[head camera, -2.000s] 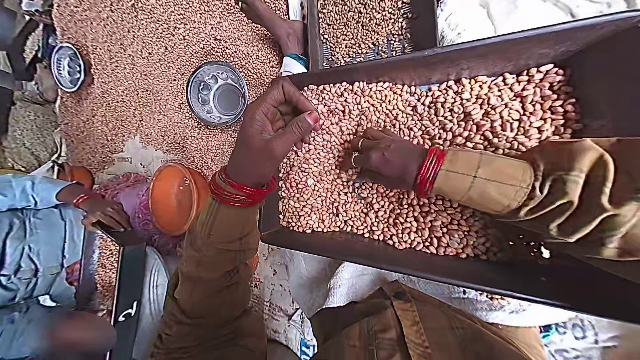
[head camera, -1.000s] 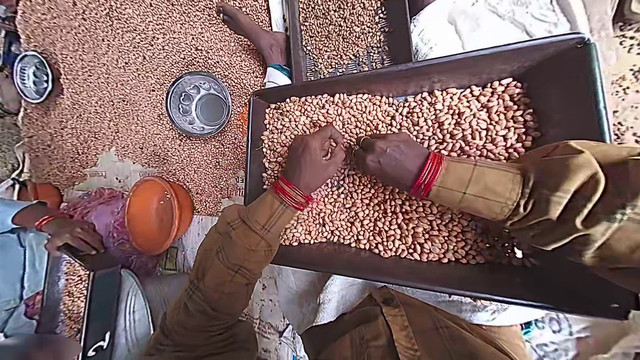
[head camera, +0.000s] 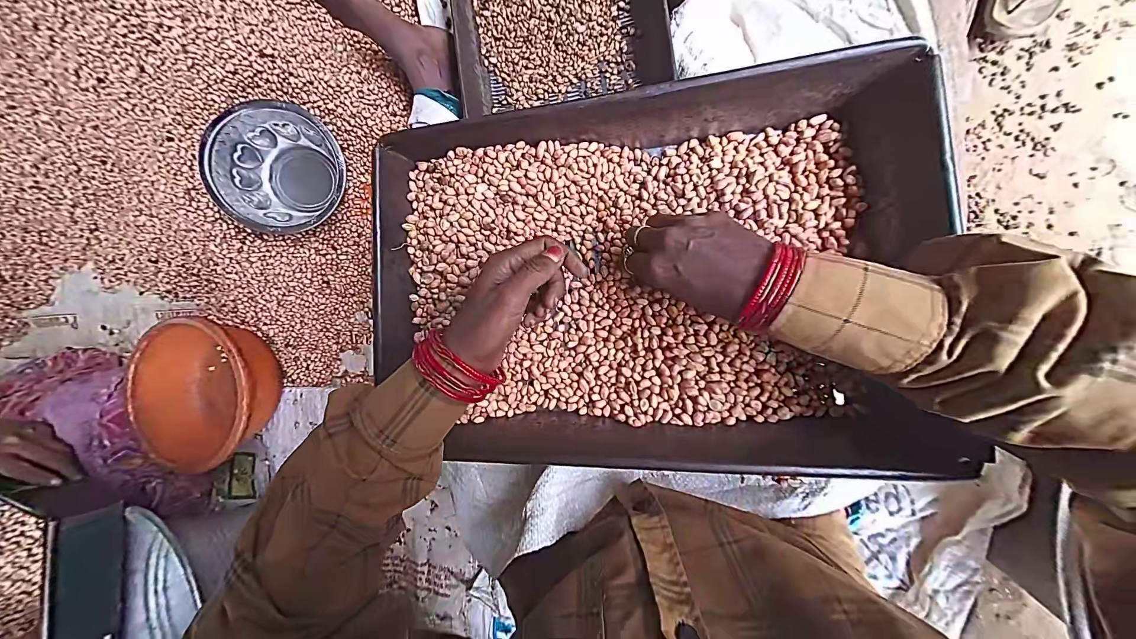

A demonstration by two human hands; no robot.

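Observation:
A large dark metal tray (head camera: 674, 453) holds a layer of reddish-brown shelled nuts (head camera: 657, 364), likely peanuts. My left hand (head camera: 510, 297) hovers over the nuts left of the tray's middle, thumb near the curled fingers; whether a nut is between them is not clear. My right hand (head camera: 697, 262) rests on the nuts just to the right, its ringed fingers bent down into them and their tips hidden. A narrow gap in the nuts lies between the hands. Red bangles circle both wrists.
A metal bowl (head camera: 232, 173) lies on nuts spread across the ground at left. Orange bowls (head camera: 188, 395) sit lower left, near another person's hand (head camera: 35, 453) and a dark tray (head camera: 89, 568). Another nut-filled tray (head camera: 661, 40) and a person's bare foot (head camera: 426, 58) are beyond my tray.
My hands were close together over the nuts one second ago; now they are apart, with the left lower and to the left. The view has shifted.

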